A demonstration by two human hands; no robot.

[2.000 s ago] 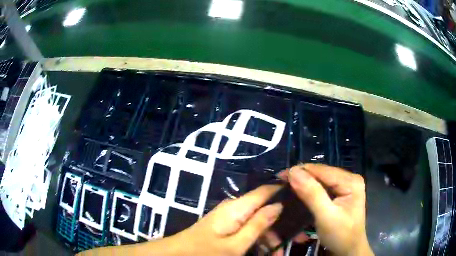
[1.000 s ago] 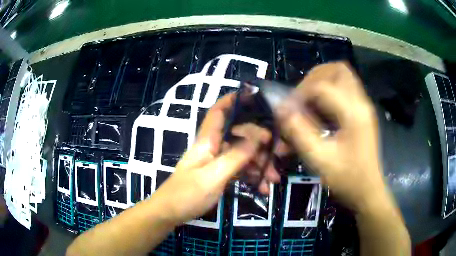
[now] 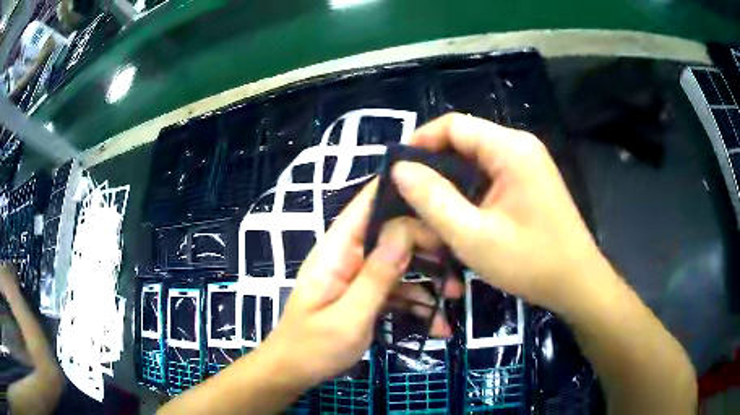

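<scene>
My left hand (image 3: 341,296) holds a black phone front housing (image 3: 375,215) tilted up by its sides, with fingers showing through its open window. My right hand (image 3: 507,219) pinches a dark film piece (image 3: 446,165) at the upper end of the housing, thumb on top. My fingers hide much of both, so whether the film lies flat on the housing cannot be told. Below, a row of housings with white window borders (image 3: 496,312) and blue keypad grids lies on the black tray (image 3: 235,105). A curled white release liner (image 3: 258,217) with dark rectangles lies left of my hands.
A heap of white liner frames (image 3: 91,284) lies at the left. Film sheets (image 3: 720,113) lie at the right edge. A pale rail (image 3: 324,69) and green surface (image 3: 268,49) run behind the tray. Another person's arm (image 3: 31,348) shows at lower left.
My right hand, blurred beside the housing a second ago, is now at its top with the dark film. The whitish blur by its fingers no longer shows. The view has turned left.
</scene>
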